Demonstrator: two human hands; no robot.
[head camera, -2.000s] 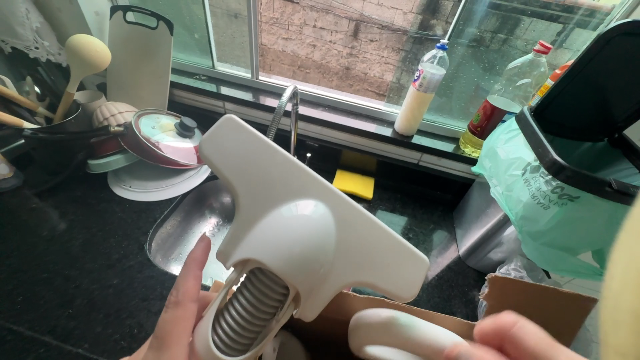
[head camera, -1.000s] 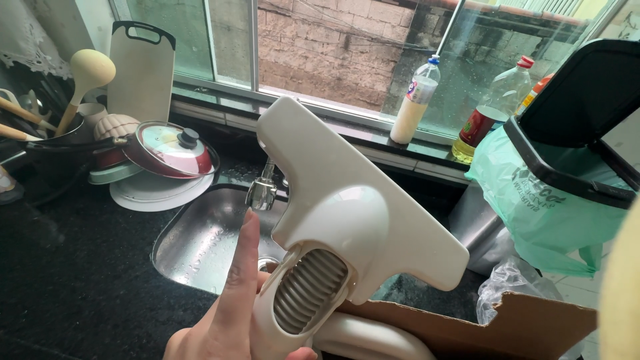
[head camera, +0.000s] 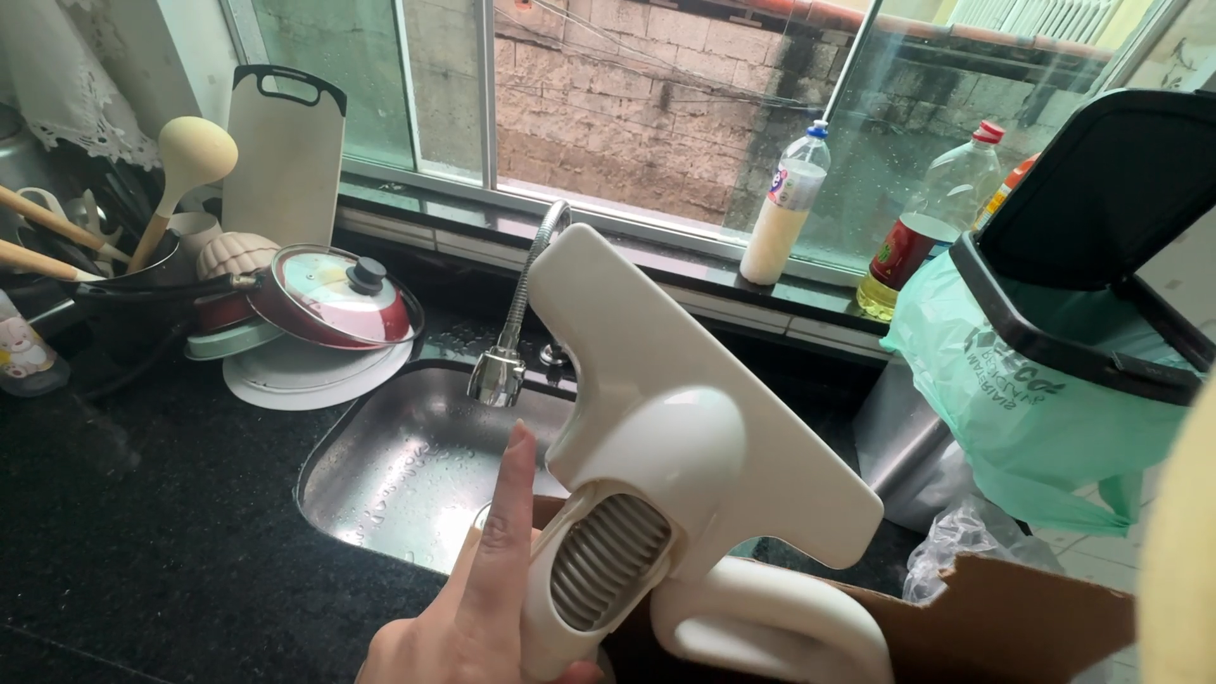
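My left hand (head camera: 484, 579) grips the neck of a white plastic vacuum floor head (head camera: 703, 418), with the index finger extended up along its side. Grey ribbed hose (head camera: 608, 560) shows through an opening in that neck, below the wide T-shaped head, which is tilted down to the right. A white looped plastic handle (head camera: 779, 617) lies just right of the neck, over an open cardboard box (head camera: 1026, 617). Whether the handle touches the neck cannot be told. My right hand is out of view.
Behind are a steel sink (head camera: 408, 465) and a spring-neck faucet (head camera: 513, 332). A pan with a glass lid (head camera: 332, 294), plates and a pot of utensils stand left. Bottles (head camera: 787, 209) line the windowsill. A bin with a green bag (head camera: 1026, 399) stands right.
My right hand, seen at the white handle two seconds ago, has left the view. The floor head in my left hand has moved right and tilts more steeply.
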